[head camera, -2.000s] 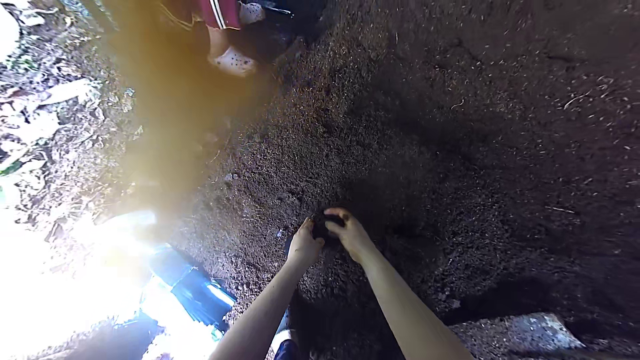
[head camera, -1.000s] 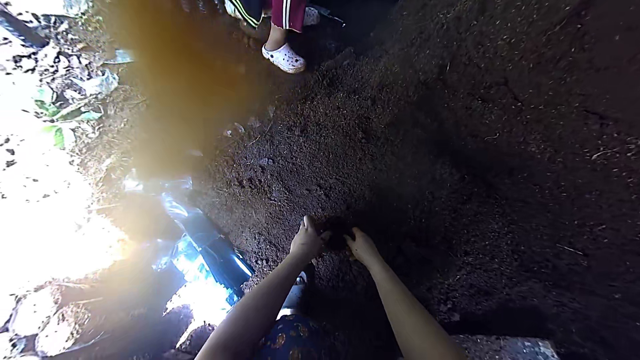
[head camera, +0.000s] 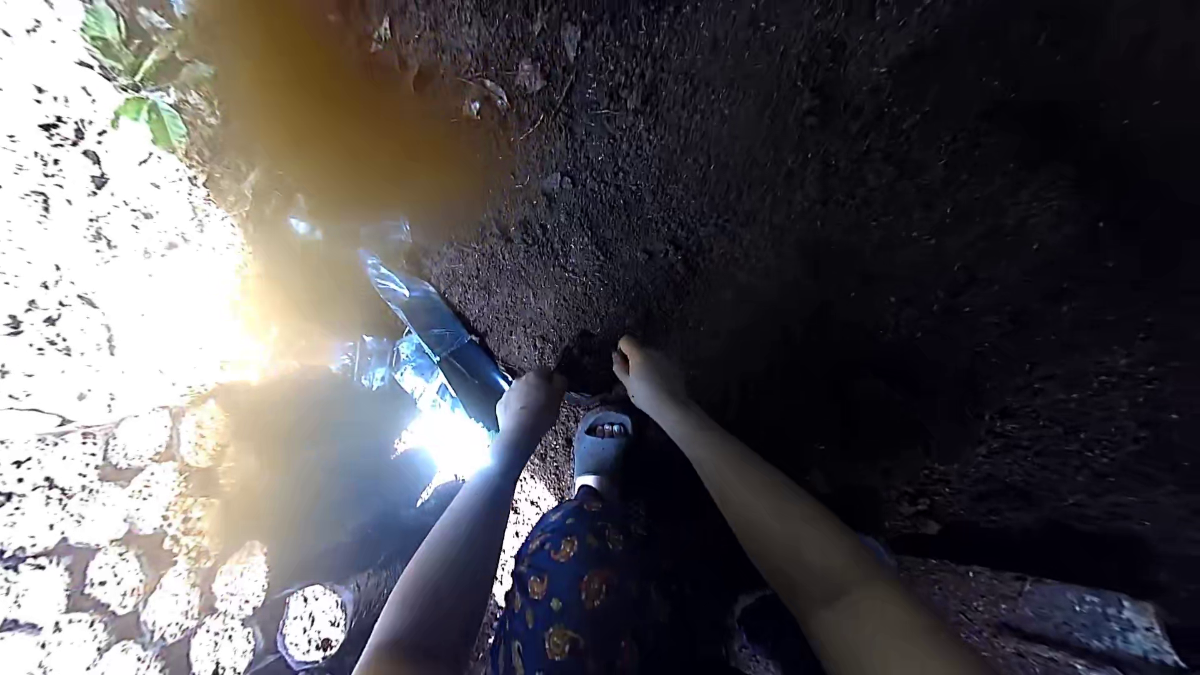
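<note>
A small dark, soft thing (head camera: 589, 360), seemingly a black plastic bag, spans the gap between my two hands, low over the soil (head camera: 581, 281). My left hand (head camera: 532, 401) is closed on its left edge, knuckles up. At its other edge my right hand (head camera: 649, 375) has its thumb and fingers pinched together. Deep shadow hides the bag's outline and whatever is inside it. Just left of my left hand lies a stack of shiny black plastic bags (head camera: 445, 333), glaring in the sun. My shoe (head camera: 602, 441) is just below the hands.
Several round, filled bags (head camera: 314, 623) stand in rows at the lower left in bright sun. Green leaves (head camera: 150, 117) grow at the upper left. A pale, flat slab or block (head camera: 1092, 619) lies at the lower right. An orange-brown blur covers part of the upper left.
The view has shifted, and the other person's leg and light clog at the top are out of it. My hands have moved apart, with the dark thing between them.
</note>
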